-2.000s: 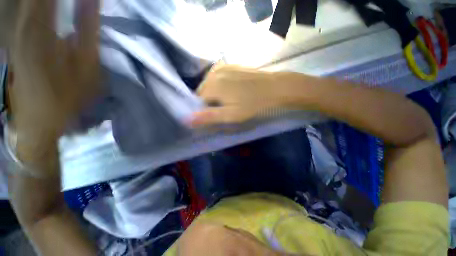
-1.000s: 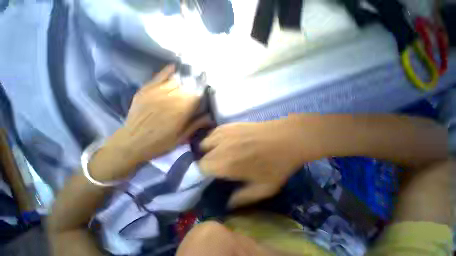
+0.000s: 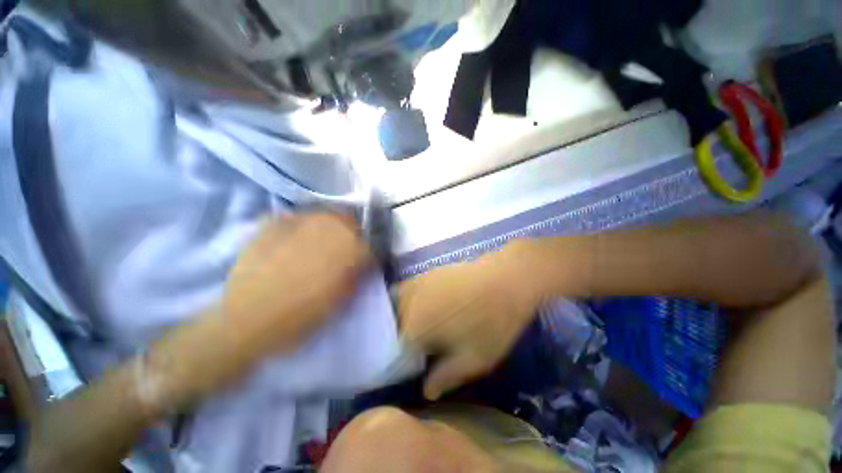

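Observation:
A pale grey garment piece (image 3: 138,212) with dark grey bands spreads over the left of the table and hangs over its front edge. A dark strip (image 3: 378,231) runs along its right edge, below the lit needle area. My left hand (image 3: 295,277), blurred, lies on the cloth with fingers curled at the strip; its fingertips are hard to see. My right hand (image 3: 466,319) holds the garment's edge at the table's front, right of my left hand. The needle and presser foot are lost in glare.
The machine head (image 3: 277,46) is above the cloth. A grey knob (image 3: 403,132) sits beside the glare. Black strips (image 3: 512,78), red-and-yellow-handled scissors (image 3: 731,166) and a dark flat object (image 3: 805,78) lie at right. A ruler (image 3: 591,214) marks the front edge. A blue crate (image 3: 667,346) is below.
My hands have come together from far apart at the cloth's right edge, then shifted slightly lower. The pale cloth now spreads wider at left and hangs between my hands. The view has shifted.

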